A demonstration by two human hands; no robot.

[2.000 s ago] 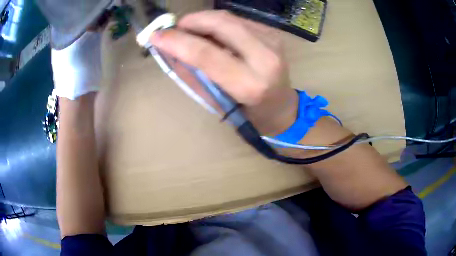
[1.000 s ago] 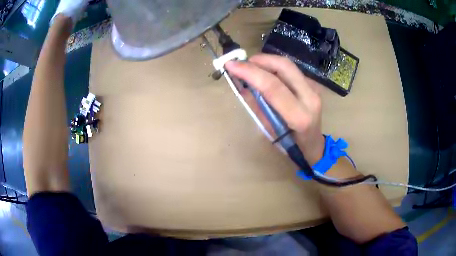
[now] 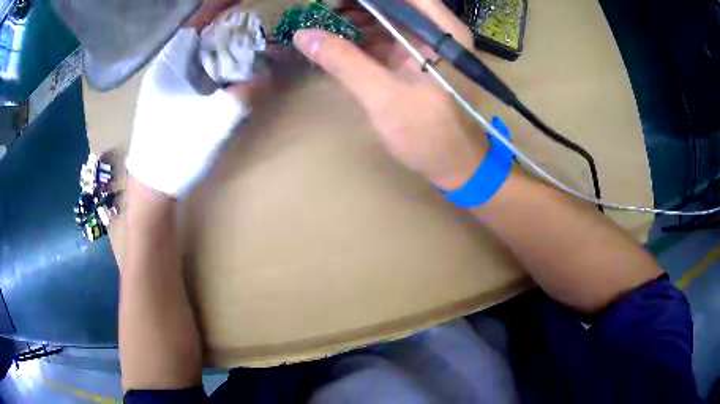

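My left hand, in a white glove with bare fingertips, holds a white plastic housing. My right hand, with a blue wrist band, has its thumb on a green circuit board beside the housing. Thin dark strands seem to run between the two; blur hides whether they join. The soldering iron lies across the back of my right hand, its handle grey and black with a pale tube along it. Its tip is out of the picture.
The grey fume hood covers the upper left. The black stand's tray with yellow tip cleaner is at the upper right. A cluster of small assemblies lies on the green bench at left. The tan cardboard sheet lies under my hands.
My left hand has come back from the far upper left and now holds the white housing. My right hand has turned and grips the green board. The iron has swung up and right.
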